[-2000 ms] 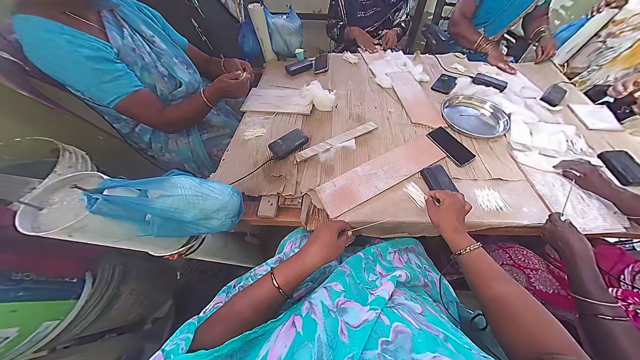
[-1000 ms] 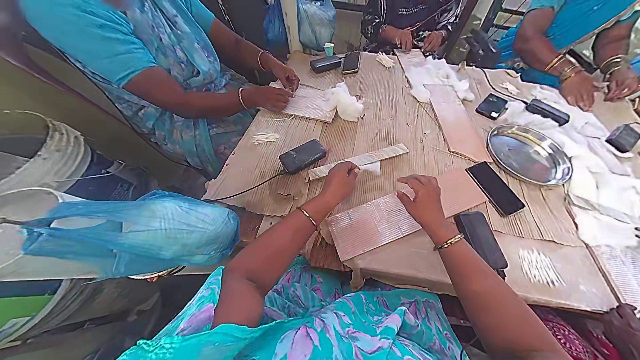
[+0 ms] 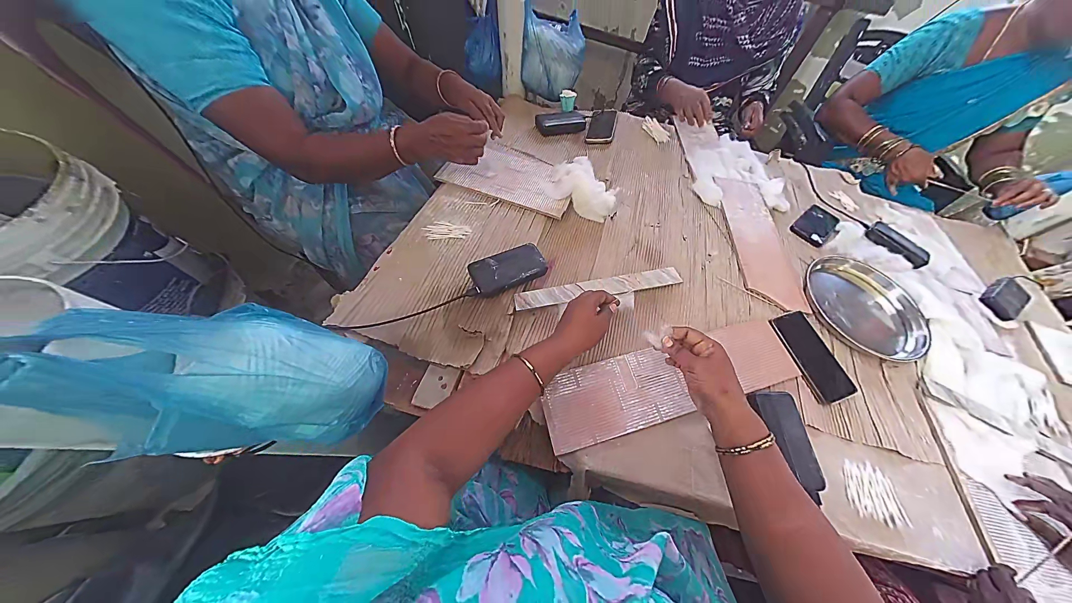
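My left hand (image 3: 586, 321) is over the table by a narrow flat strip (image 3: 599, 289), its fingertips beside a bit of white cotton that lies partly hidden under the strip's near edge. Between the fingertips of my right hand (image 3: 699, 360) is a small tuft of white cotton (image 3: 657, 337). Below both hands lies a ridged pinkish board (image 3: 624, 398). A black smartphone (image 3: 812, 358) rests across its right end, and a dark case (image 3: 787, 440) lies near my right wrist. White rolled cotton wicks (image 3: 873, 494) lie in a row at the lower right.
A steel plate (image 3: 868, 308), cotton wool (image 3: 586, 188) and a corded black box (image 3: 507, 269) are on the corrugated cardboard tabletop (image 3: 653, 243). Blue plastic (image 3: 251, 373) hangs over a bucket at left. Several people work around the table, their hands apart from mine.
Two seconds ago my hands held a thin stick near the table's front edge; it is no longer seen in them. My right hand has since taken a tuft of cotton. The view has shifted.
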